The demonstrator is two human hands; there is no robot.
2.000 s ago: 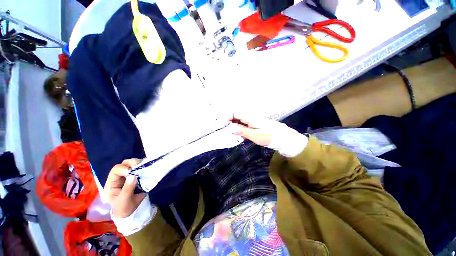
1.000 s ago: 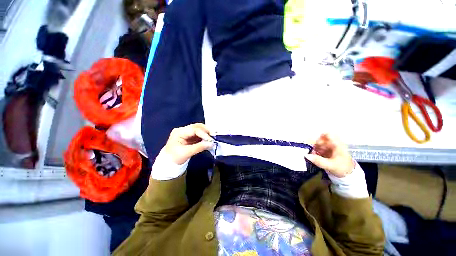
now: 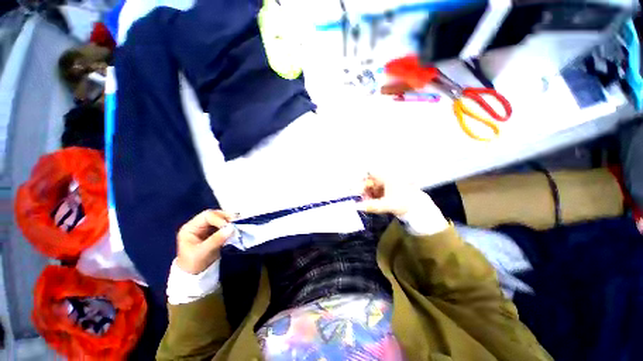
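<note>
A narrow strip, dark along its upper edge and pale below, is stretched between my hands at the table's front edge. My left hand pinches its left end between thumb and fingers. My right hand pinches its right end; the fingers are pale and slightly blurred. The navy garment lies spread on the left of the white table, behind and left of the strip.
Scissors with red and orange loops lie at the right, beside a red-orange item and a pink-purple tool. The blurred sewing machine stands behind. Orange-red bags are at the left. A yellow-green oval hangs over the garment.
The view has swung, so things first shifted right, then back left. Both hands still hold the strip's ends. The strip was tilted up to the right, then nearly level, and now tilts slightly up.
</note>
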